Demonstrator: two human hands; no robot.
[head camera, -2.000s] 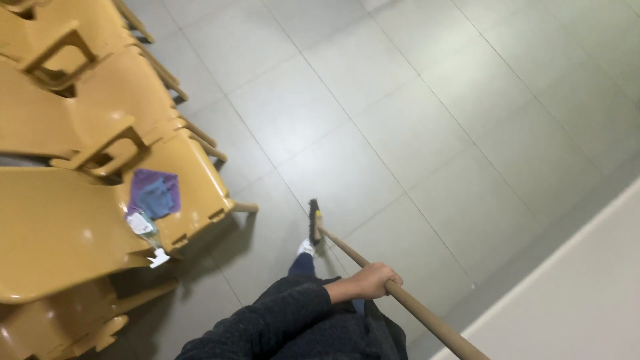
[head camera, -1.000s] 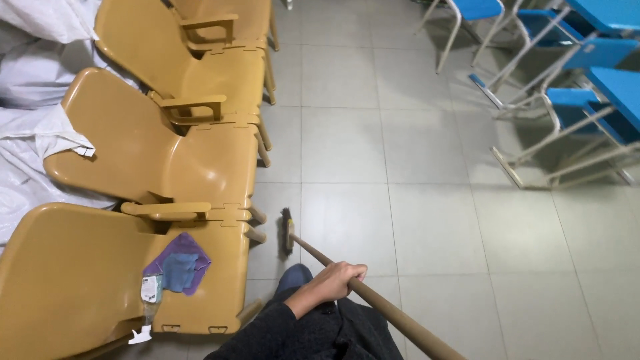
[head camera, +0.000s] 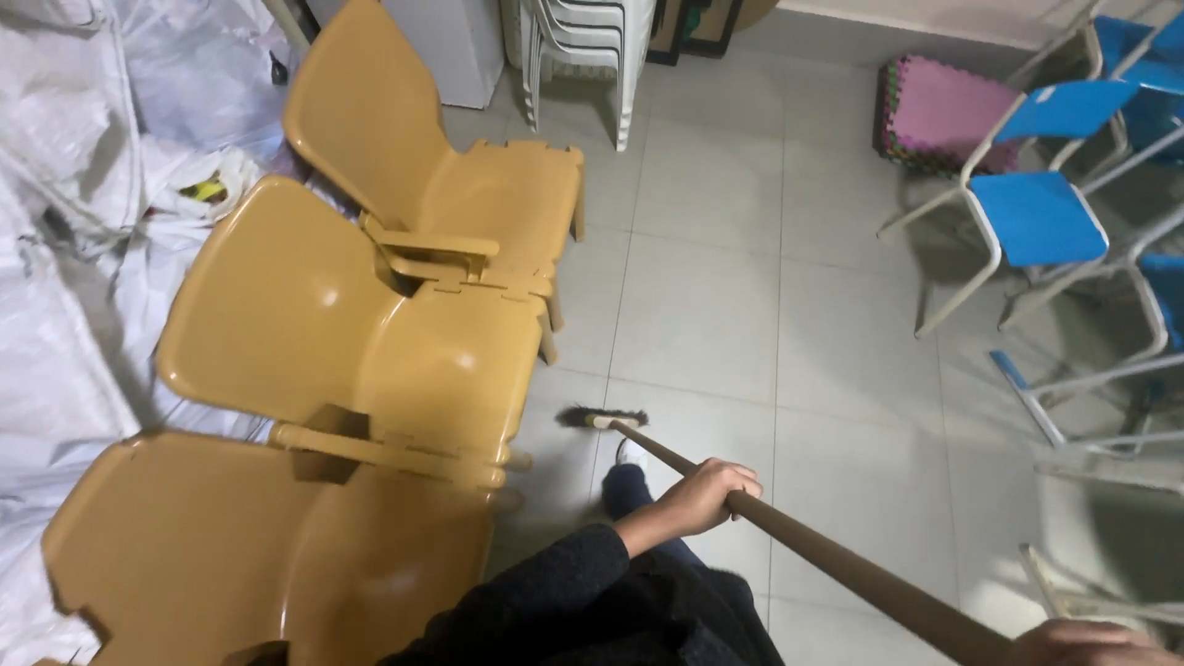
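My left hand (head camera: 710, 498) grips the brown handle of a push broom (head camera: 860, 564) partway along its length. At the lower right edge my right hand (head camera: 1087, 645), partly cut off by the frame, is closed around the upper end of that handle. The broom's dark-bristled head (head camera: 606, 419) rests on the tiled floor (head camera: 698, 324), just beyond my shoe and close to the legs of the mustard plastic chairs (head camera: 453, 361).
White sacks (head camera: 55, 370) lie behind the row of chairs at left. Stacked white plastic chairs (head camera: 592, 37) stand at the top. Pink foam mats (head camera: 953, 111) lie near the wall, beside blue chairs (head camera: 1036, 217) with metal legs.
The view has shifted further along the row of chairs. The cloth and spray bottle seen earlier on a chair are out of view. My right hand has come into view on the handle.
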